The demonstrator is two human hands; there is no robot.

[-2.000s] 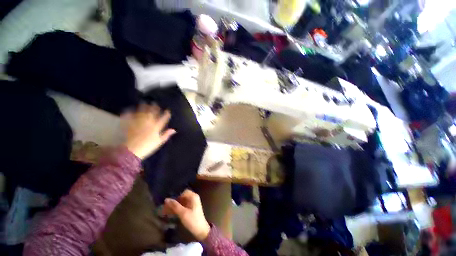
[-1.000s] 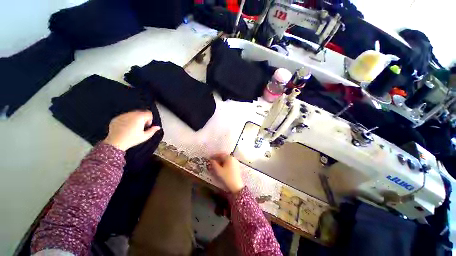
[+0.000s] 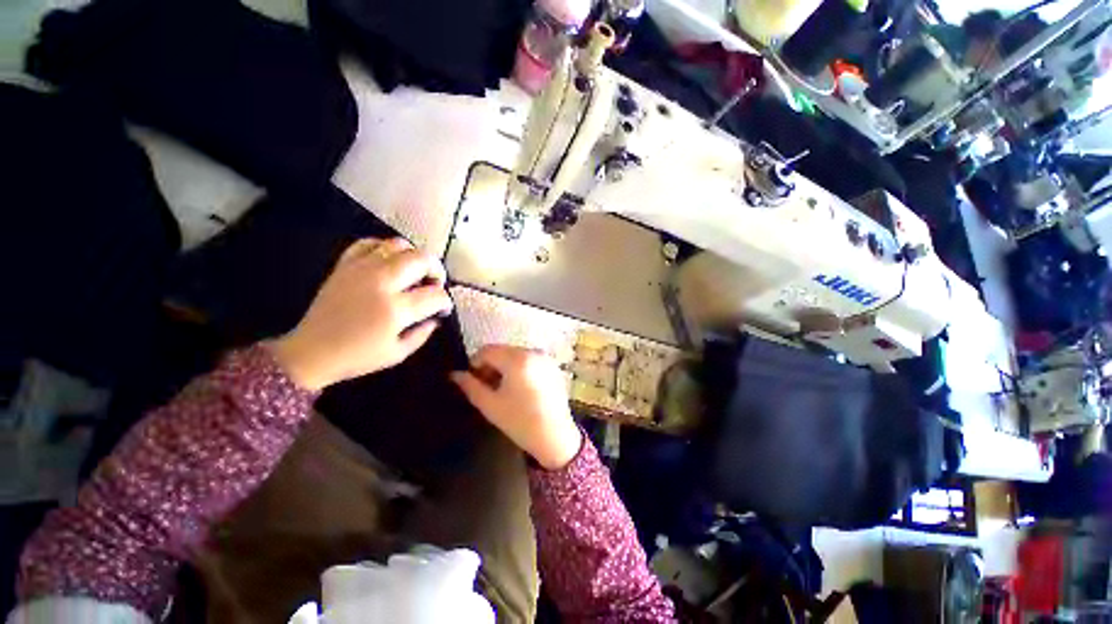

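A dark fabric panel point(image 3: 402, 408) lies over the table's front edge and hangs toward my lap. My left hand point(image 3: 372, 311) holds the panel's upper right edge, with the fingertips close together left of the needle plate. My right hand point(image 3: 524, 396) is at the panel's right side with its fingers curled; whether it grips the cloth is hard to tell. The white sewing machine point(image 3: 732, 207) with blue lettering stands beyond my hands. Its presser foot point(image 3: 515, 224) is lit, and no cloth lies under it.
Dark fabric piles point(image 3: 195, 98) lie on the left of the table. A dark folded stack point(image 3: 811, 427) hangs at the machine's right end. A pink-topped bottle or spool point(image 3: 543, 43) stands behind the needle end. Another machine point(image 3: 1055, 384) is at the far right.
The view has shifted and tilted. My left hand has come from the fabric pile to beside the needle plate, now with a dark panel. My right hand is now beside that panel.
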